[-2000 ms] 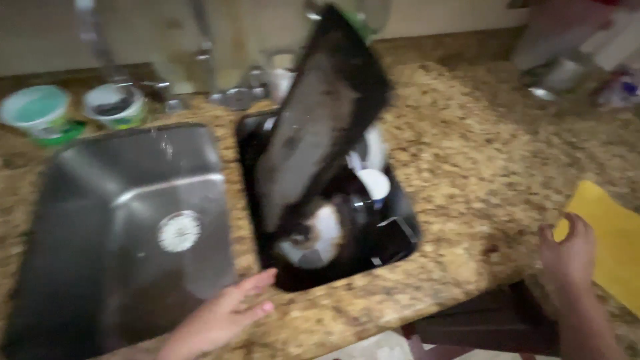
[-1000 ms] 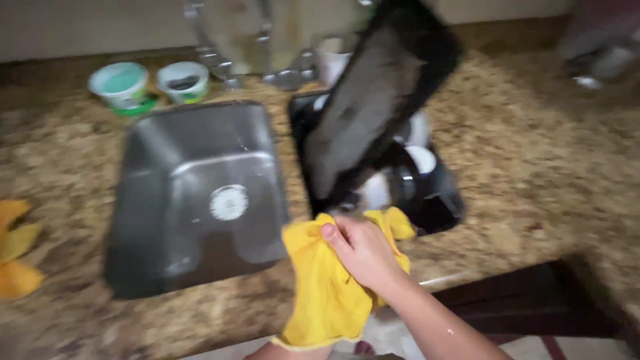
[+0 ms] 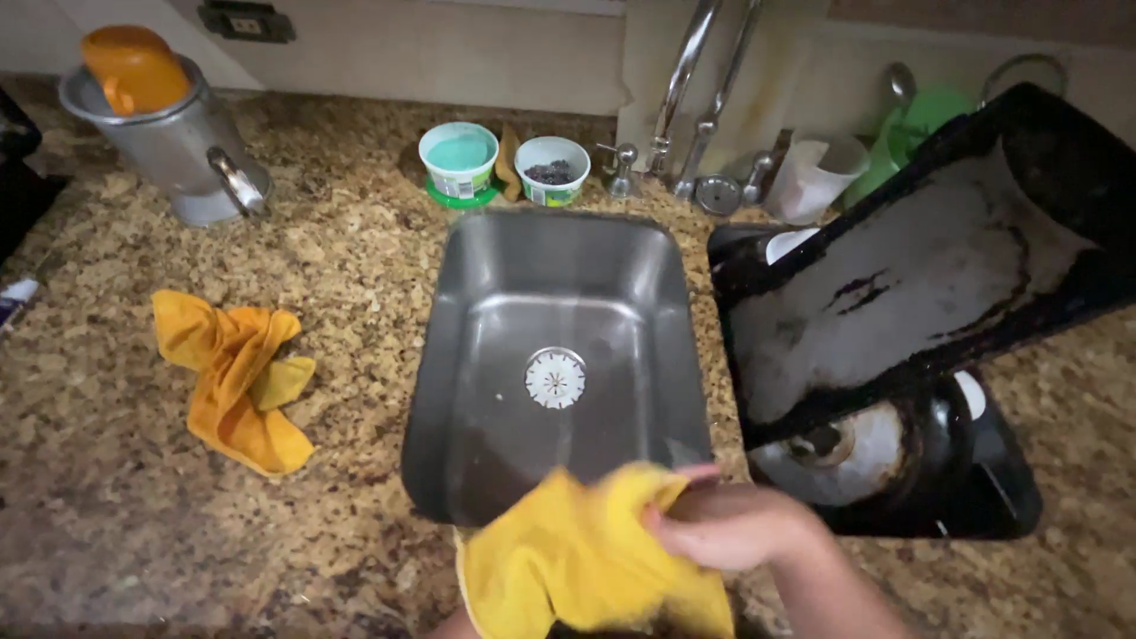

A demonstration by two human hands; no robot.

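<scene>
My right hand [image 3: 741, 524] grips a yellow cloth [image 3: 586, 555] by its right side, over the front edge of a steel sink basin [image 3: 497, 373]. The cloth is partly blurred. My left hand is hidden beneath the cloth; only a bit of its forearm shows at the bottom edge, so its hold cannot be made out. A crumpled orange-yellow cloth [image 3: 240, 382] lies on the granite counter [image 3: 364, 355] left of the basin. A white drain strainer [image 3: 556, 378] sits in the basin floor.
A large blackened baking tray [image 3: 896, 275] leans up out of the right basin, above a dark pan [image 3: 839, 453]. Behind the basins stand a faucet [image 3: 683, 80], a tub of green paste [image 3: 459, 160], a tub with dark contents [image 3: 552, 173] and a whitish cup [image 3: 812, 177]. A metal pitcher [image 3: 177, 142] stands at left.
The yellow cloth, on the counter at right two seconds ago, is in my right hand and has moved left from the right basin to the left one. The view has swung left.
</scene>
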